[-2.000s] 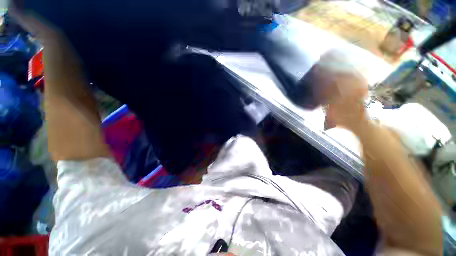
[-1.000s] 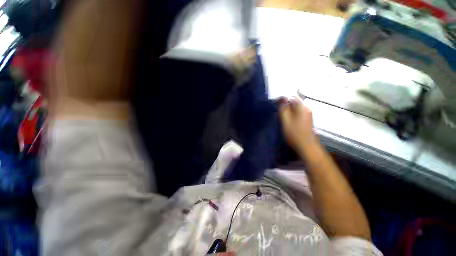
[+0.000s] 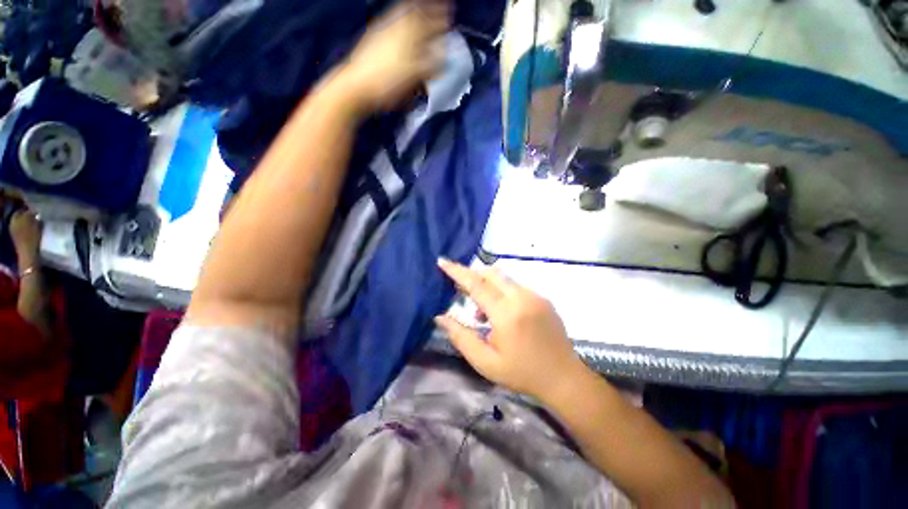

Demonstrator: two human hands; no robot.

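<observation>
A navy garment (image 3: pixel 413 249) lies left of the needle and hangs over the table's front edge towards my lap. A grey panel with navy stripes (image 3: pixel 383 184) runs along its left side. My left hand (image 3: pixel 403 55) is blurred at the top, over the cloth beside a pale grey piece (image 3: pixel 453 72); its grip cannot be made out. My right hand (image 3: pixel 508 328) is at the front edge, fingers apart and empty, just right of the navy cloth. The sewing machine (image 3: pixel 687 119) stands at the right, its needle area lit.
Black scissors (image 3: pixel 752 256) and a white cloth (image 3: pixel 697 189) lie under the machine arm. A ruled tape (image 3: pixel 677 366) runs along the front edge. Blue tape (image 3: pixel 189 164) is at the left. Another machine (image 3: pixel 70 149) and a person's arm (image 3: pixel 28 263) are at the far left.
The view has turned and the machine now fills the upper right. My right hand has let go of the navy cloth. The garment now lies beside the needle, with my left arm reaching over it.
</observation>
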